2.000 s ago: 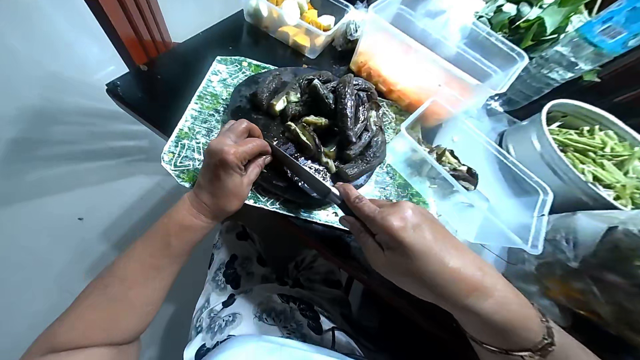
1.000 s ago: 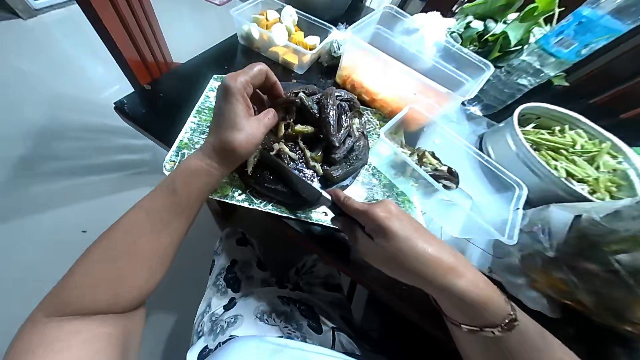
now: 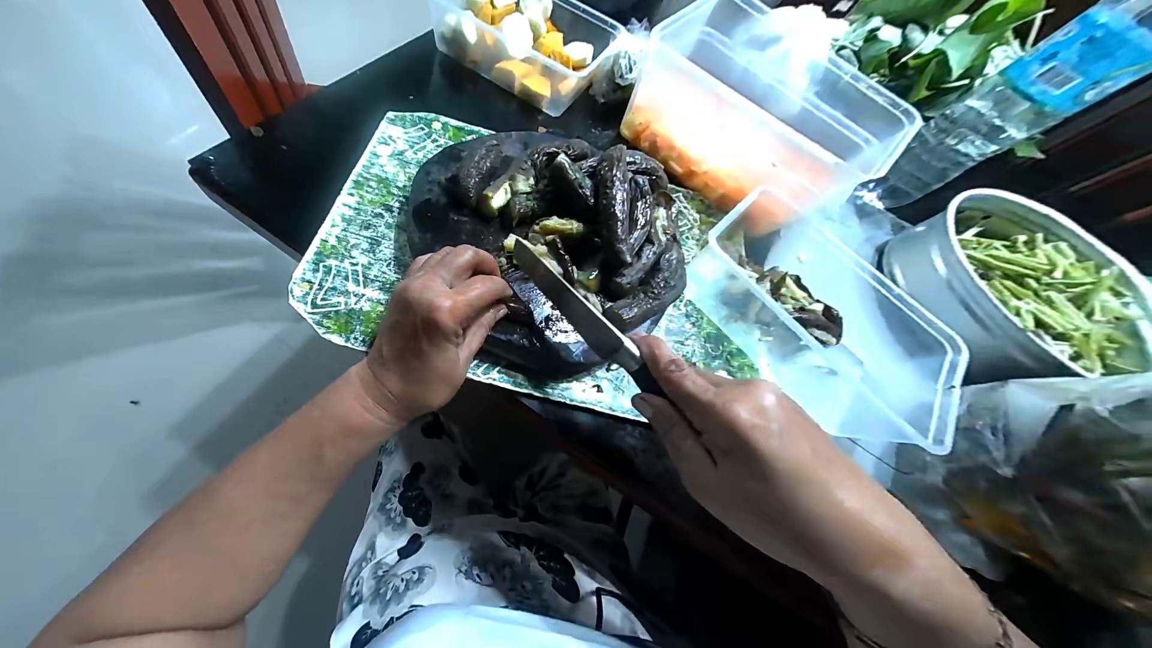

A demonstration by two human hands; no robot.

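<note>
My right hand (image 3: 720,423) grips the dark handle of a kitchen knife (image 3: 576,306), its blade slanting up and left over the board. Dark, soft-looking cooked vegetables, probably eggplants (image 3: 630,216), lie heaped on a round dark board or plate (image 3: 441,198), with pale cut pieces (image 3: 549,229) among them. Beneath it is a green and white patterned sheet (image 3: 346,270). My left hand (image 3: 441,328) rests at the near left edge of the heap, fingers curled against a dark piece; its fingertips are partly hidden. Cut dark pieces (image 3: 796,301) lie in a clear plastic container (image 3: 900,360) at the right.
A clear tub of white and orange chunks (image 3: 540,85) stands at the back, beside a larger container with orange contents (image 3: 711,162). Rightward are a water bottle (image 3: 990,117), leafy greens (image 3: 945,45), a metal pot of green strips (image 3: 1053,297) and a plastic bag (image 3: 1053,477).
My left hand has come down from the far left part of the heap to its near edge since a second ago. The knife stays in my right hand.
</note>
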